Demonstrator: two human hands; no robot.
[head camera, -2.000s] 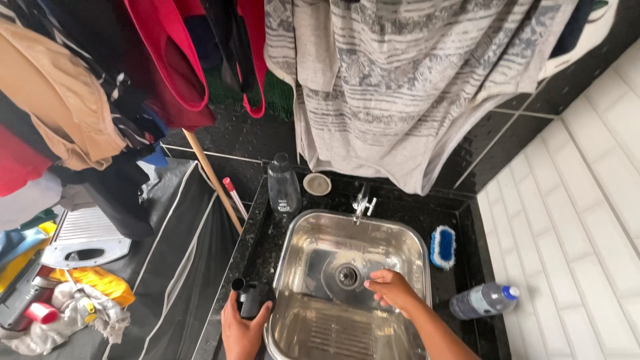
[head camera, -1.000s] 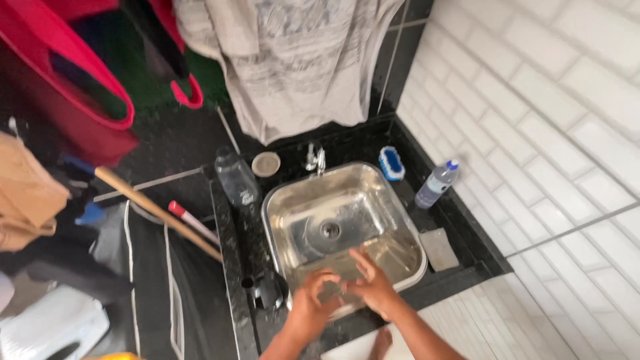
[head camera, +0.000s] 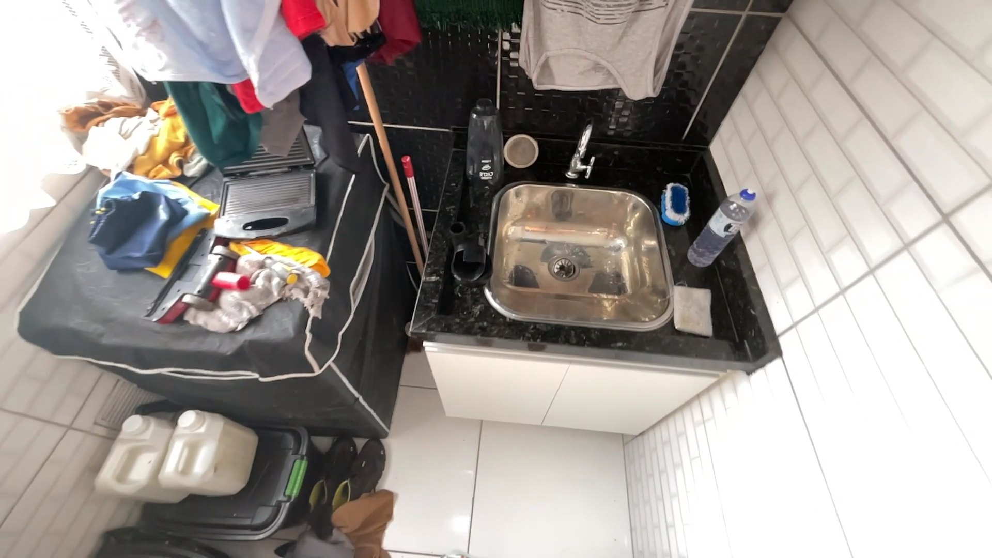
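Neither of my hands shows in the head view now. A stainless steel sink (head camera: 535, 298) is set in a black granite countertop (head camera: 527, 335), with a chrome faucet (head camera: 580, 155) behind it. Left of the basin are a dark plastic bottle (head camera: 485, 147), a round dish (head camera: 521, 151) and a black object (head camera: 469, 260), its kind unclear. On the right lie a blue and white scrub brush (head camera: 676, 204) and a pale folded cloth or sponge (head camera: 692, 310). A clear plastic bottle with a blue cap (head camera: 719, 230) leans there, with liquid inside.
At left, a black-covered appliance (head camera: 232, 353) holds clothes, an electric grill (head camera: 267, 201) and rags. Two white jugs (head camera: 208, 453) stand on a black lidded bin (head camera: 263, 504), near shoes (head camera: 364, 465). A wooden pole (head camera: 387, 155) leans beside the counter. Clothes (head camera: 604, 46) hang above.
Both hands, over the sink one second ago, have left the view. The view has swung and now takes in the cabinet and floor.
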